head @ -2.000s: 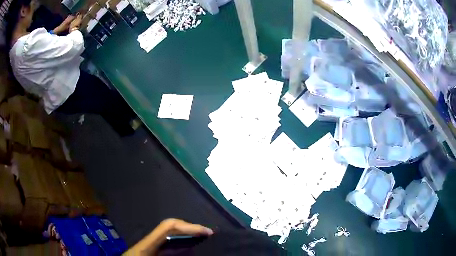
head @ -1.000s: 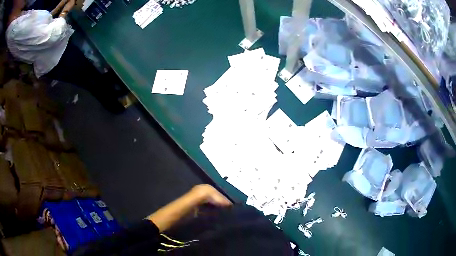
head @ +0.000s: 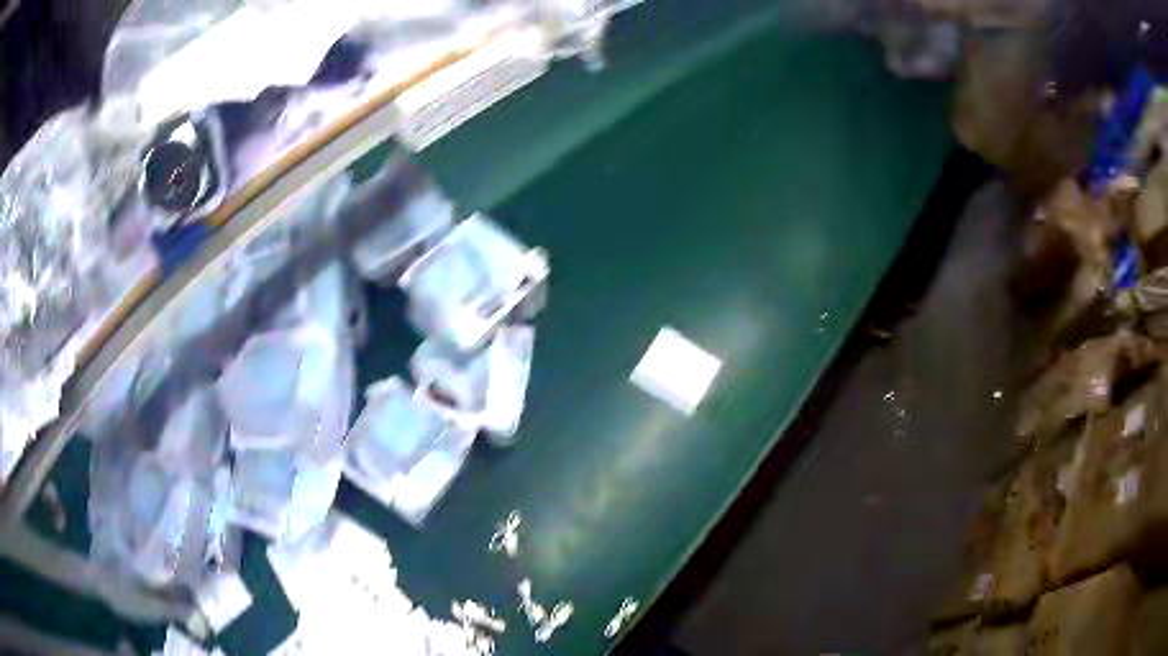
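Observation:
Neither of my hands is in view. The bagged devices in trays (head: 275, 385), pale bluish-white, lie piled at the left of the green bench. A few more trays (head: 410, 442) lie at the pile's near side. The heap of white leaflets (head: 340, 590) is cut off by the bottom edge. Several small white tied cables (head: 553, 622) lie near the leaflets at the bottom. A single white card (head: 676, 372) lies apart on the green top (head: 717, 192). The view is blurred.
A raised shelf edge (head: 275, 160) curves along the upper left, with crinkled clear plastic bags (head: 58, 244) and a dark round object (head: 177, 173) behind it. Brown cartons (head: 1089, 449) and a blue item (head: 1122, 135) are at the right, beyond the grey floor (head: 833, 525).
The view has swung round to the bench's other side. The trays now show at left, the leaflets at bottom left. The hand and the person in white have left the picture.

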